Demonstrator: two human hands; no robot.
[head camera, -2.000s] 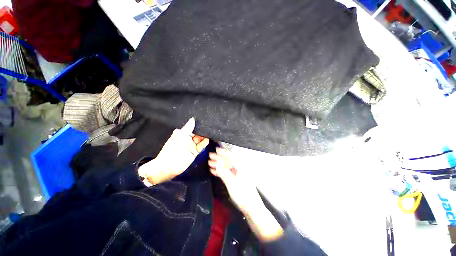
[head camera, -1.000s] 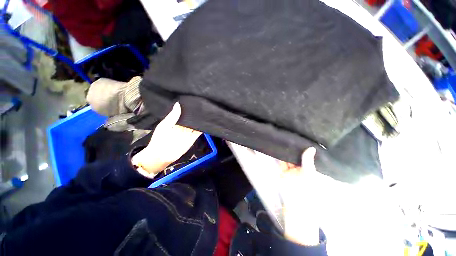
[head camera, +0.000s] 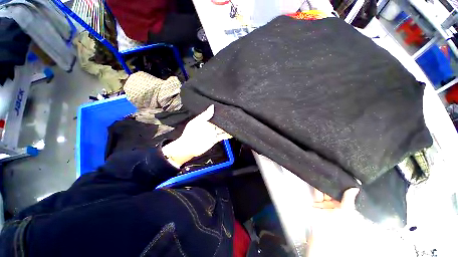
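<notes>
The dark garment (head camera: 311, 90), black-grey with faint sparkle, lies spread over the white table and hangs at its front edge. Its dark hem band (head camera: 271, 143) runs along the near side. My left hand (head camera: 196, 138) grips the band near its left end, thumb on top and fingers underneath. My right hand (head camera: 334, 208) grips the band's right end, thumb on top; glare washes out its wrist. Pale checked cloth (head camera: 417, 165) shows at the garment's right corner.
A blue bin (head camera: 93, 135) with dark cloth stands low at left, below the table edge. Beige knitted-looking cloth (head camera: 150, 90) lies above it. A second blue-rimmed container (head camera: 150, 47) stands behind. An orange item (head camera: 307, 15) lies beyond the garment. Shelving (head camera: 427, 47) stands far right.
My right hand has moved right and down from beside my left hand and taken hold of the band's right end. The view has shifted, showing more of the bin and floor at left.
</notes>
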